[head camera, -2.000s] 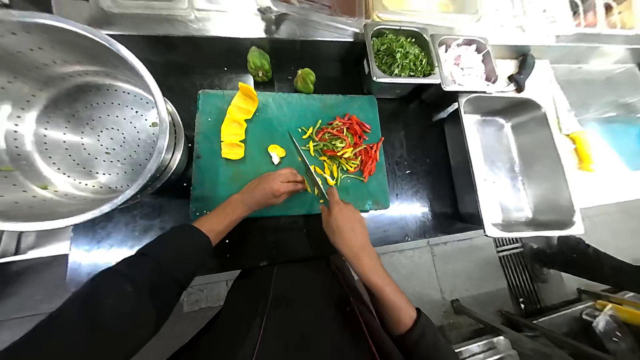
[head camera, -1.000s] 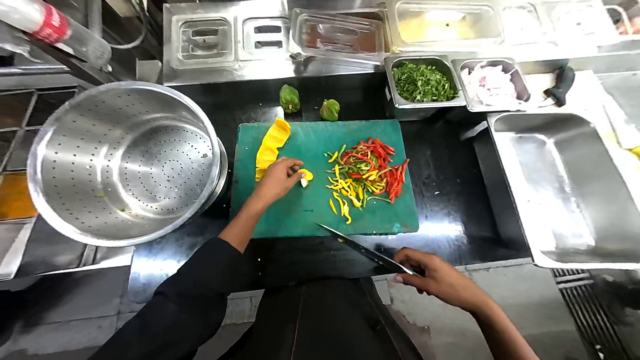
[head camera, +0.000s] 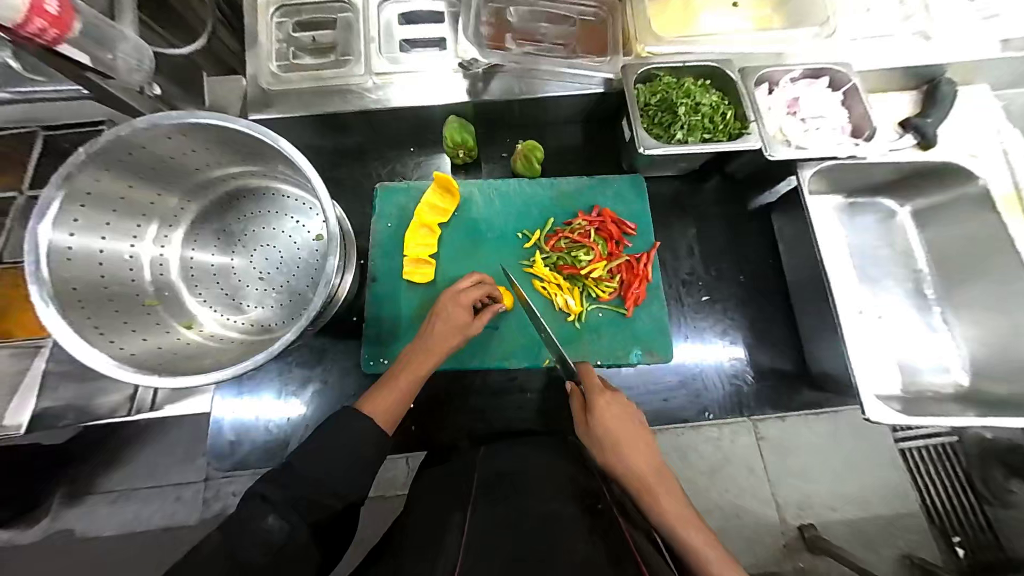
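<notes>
On the green cutting board (head camera: 480, 240), my left hand (head camera: 464, 312) grips a small yellow bell pepper piece (head camera: 506, 298) near the board's lower middle. My right hand (head camera: 612, 412) holds a chef's knife (head camera: 544, 328) by its handle at the board's front edge; the blade points up and left, its tip just beside the pepper piece. To the blade's right lies a pile of red, green and yellow pepper strips (head camera: 600, 256). A flattened length of yellow pepper (head camera: 428, 224) rests at the board's left. Behind the board sit two green pepper ends (head camera: 460, 140).
A large perforated steel colander (head camera: 172, 248) stands left of the board. At the back right are steel pans of chopped green herbs (head camera: 690, 108) and sliced onion (head camera: 806, 112). An empty deep steel pan (head camera: 896, 280) lies at the right, with a black-handled tool (head camera: 932, 112) behind it.
Since one second ago, my right hand has brought the knife from the counter's front edge up over the board. My left hand has shifted the small yellow piece toward the front.
</notes>
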